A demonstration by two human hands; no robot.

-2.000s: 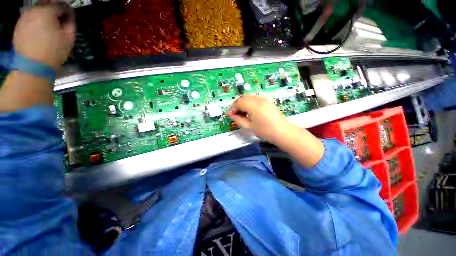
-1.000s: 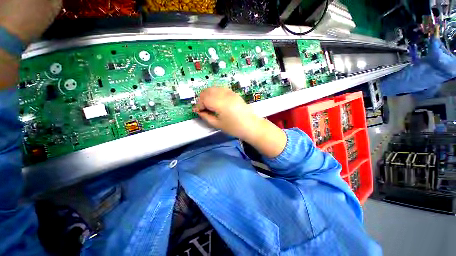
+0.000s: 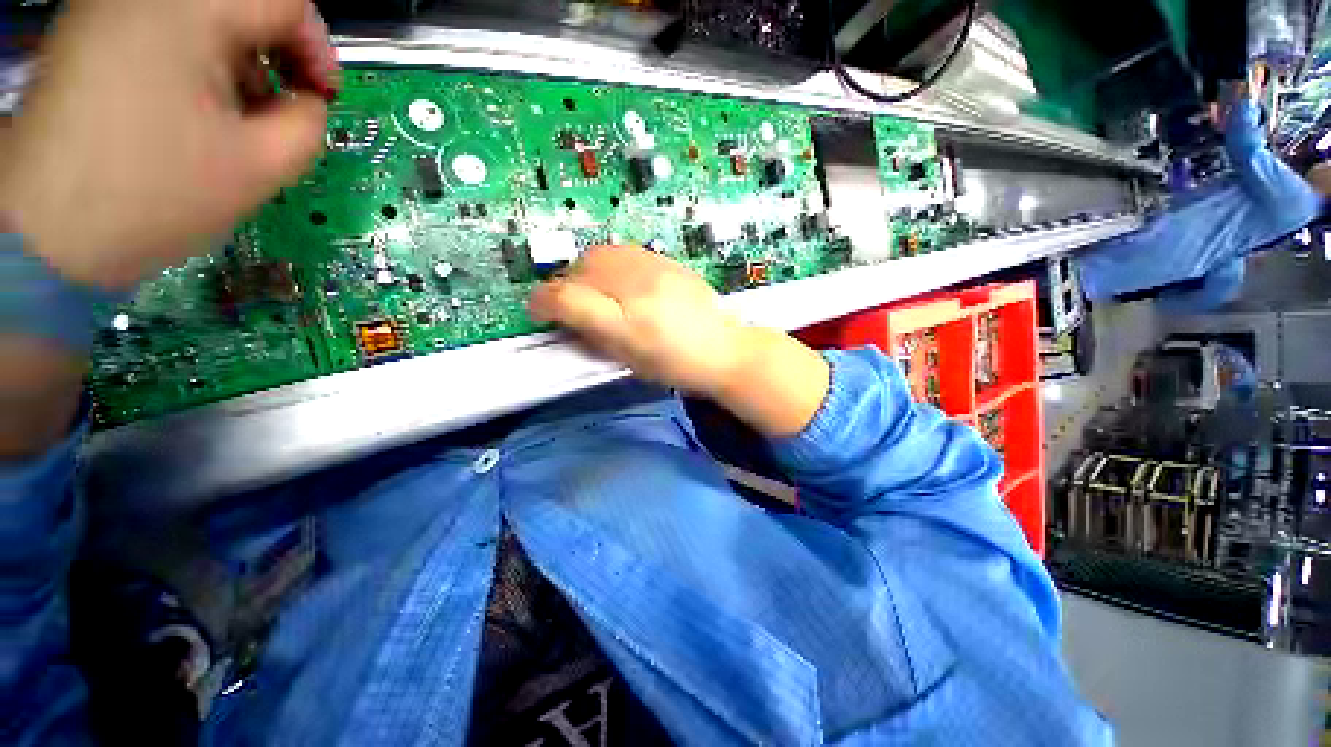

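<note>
Green printed circuit boards [image 3: 489,234] lie in a row on the line, with pale round capacitors [image 3: 469,168], small red components [image 3: 590,162] and orange-and-black blocks [image 3: 380,339] on them. My left hand [image 3: 175,132], large and blurred at the upper left, is above the left boards with its fingers curled. A dark red spot shows by its fingertips; I cannot tell if it is a held part. My right hand [image 3: 635,314] is at the front edge of a middle board, near a white connector [image 3: 552,248]. Its fingers are bent together and their tips are hidden.
A silver rail [image 3: 365,416] runs along the boards' front edge, another [image 3: 584,62] behind them. A bin with dark parts [image 3: 745,24] and a black cable loop are at the back. A red compartment crate [image 3: 956,358] stands right. Another person's blue sleeve [image 3: 1190,234] is at far right.
My left hand has come in from the upper left corner over the boards. My right hand stays near the front edge, slightly shifted. The view has tilted, so the red and yellow heaps are out of sight.
</note>
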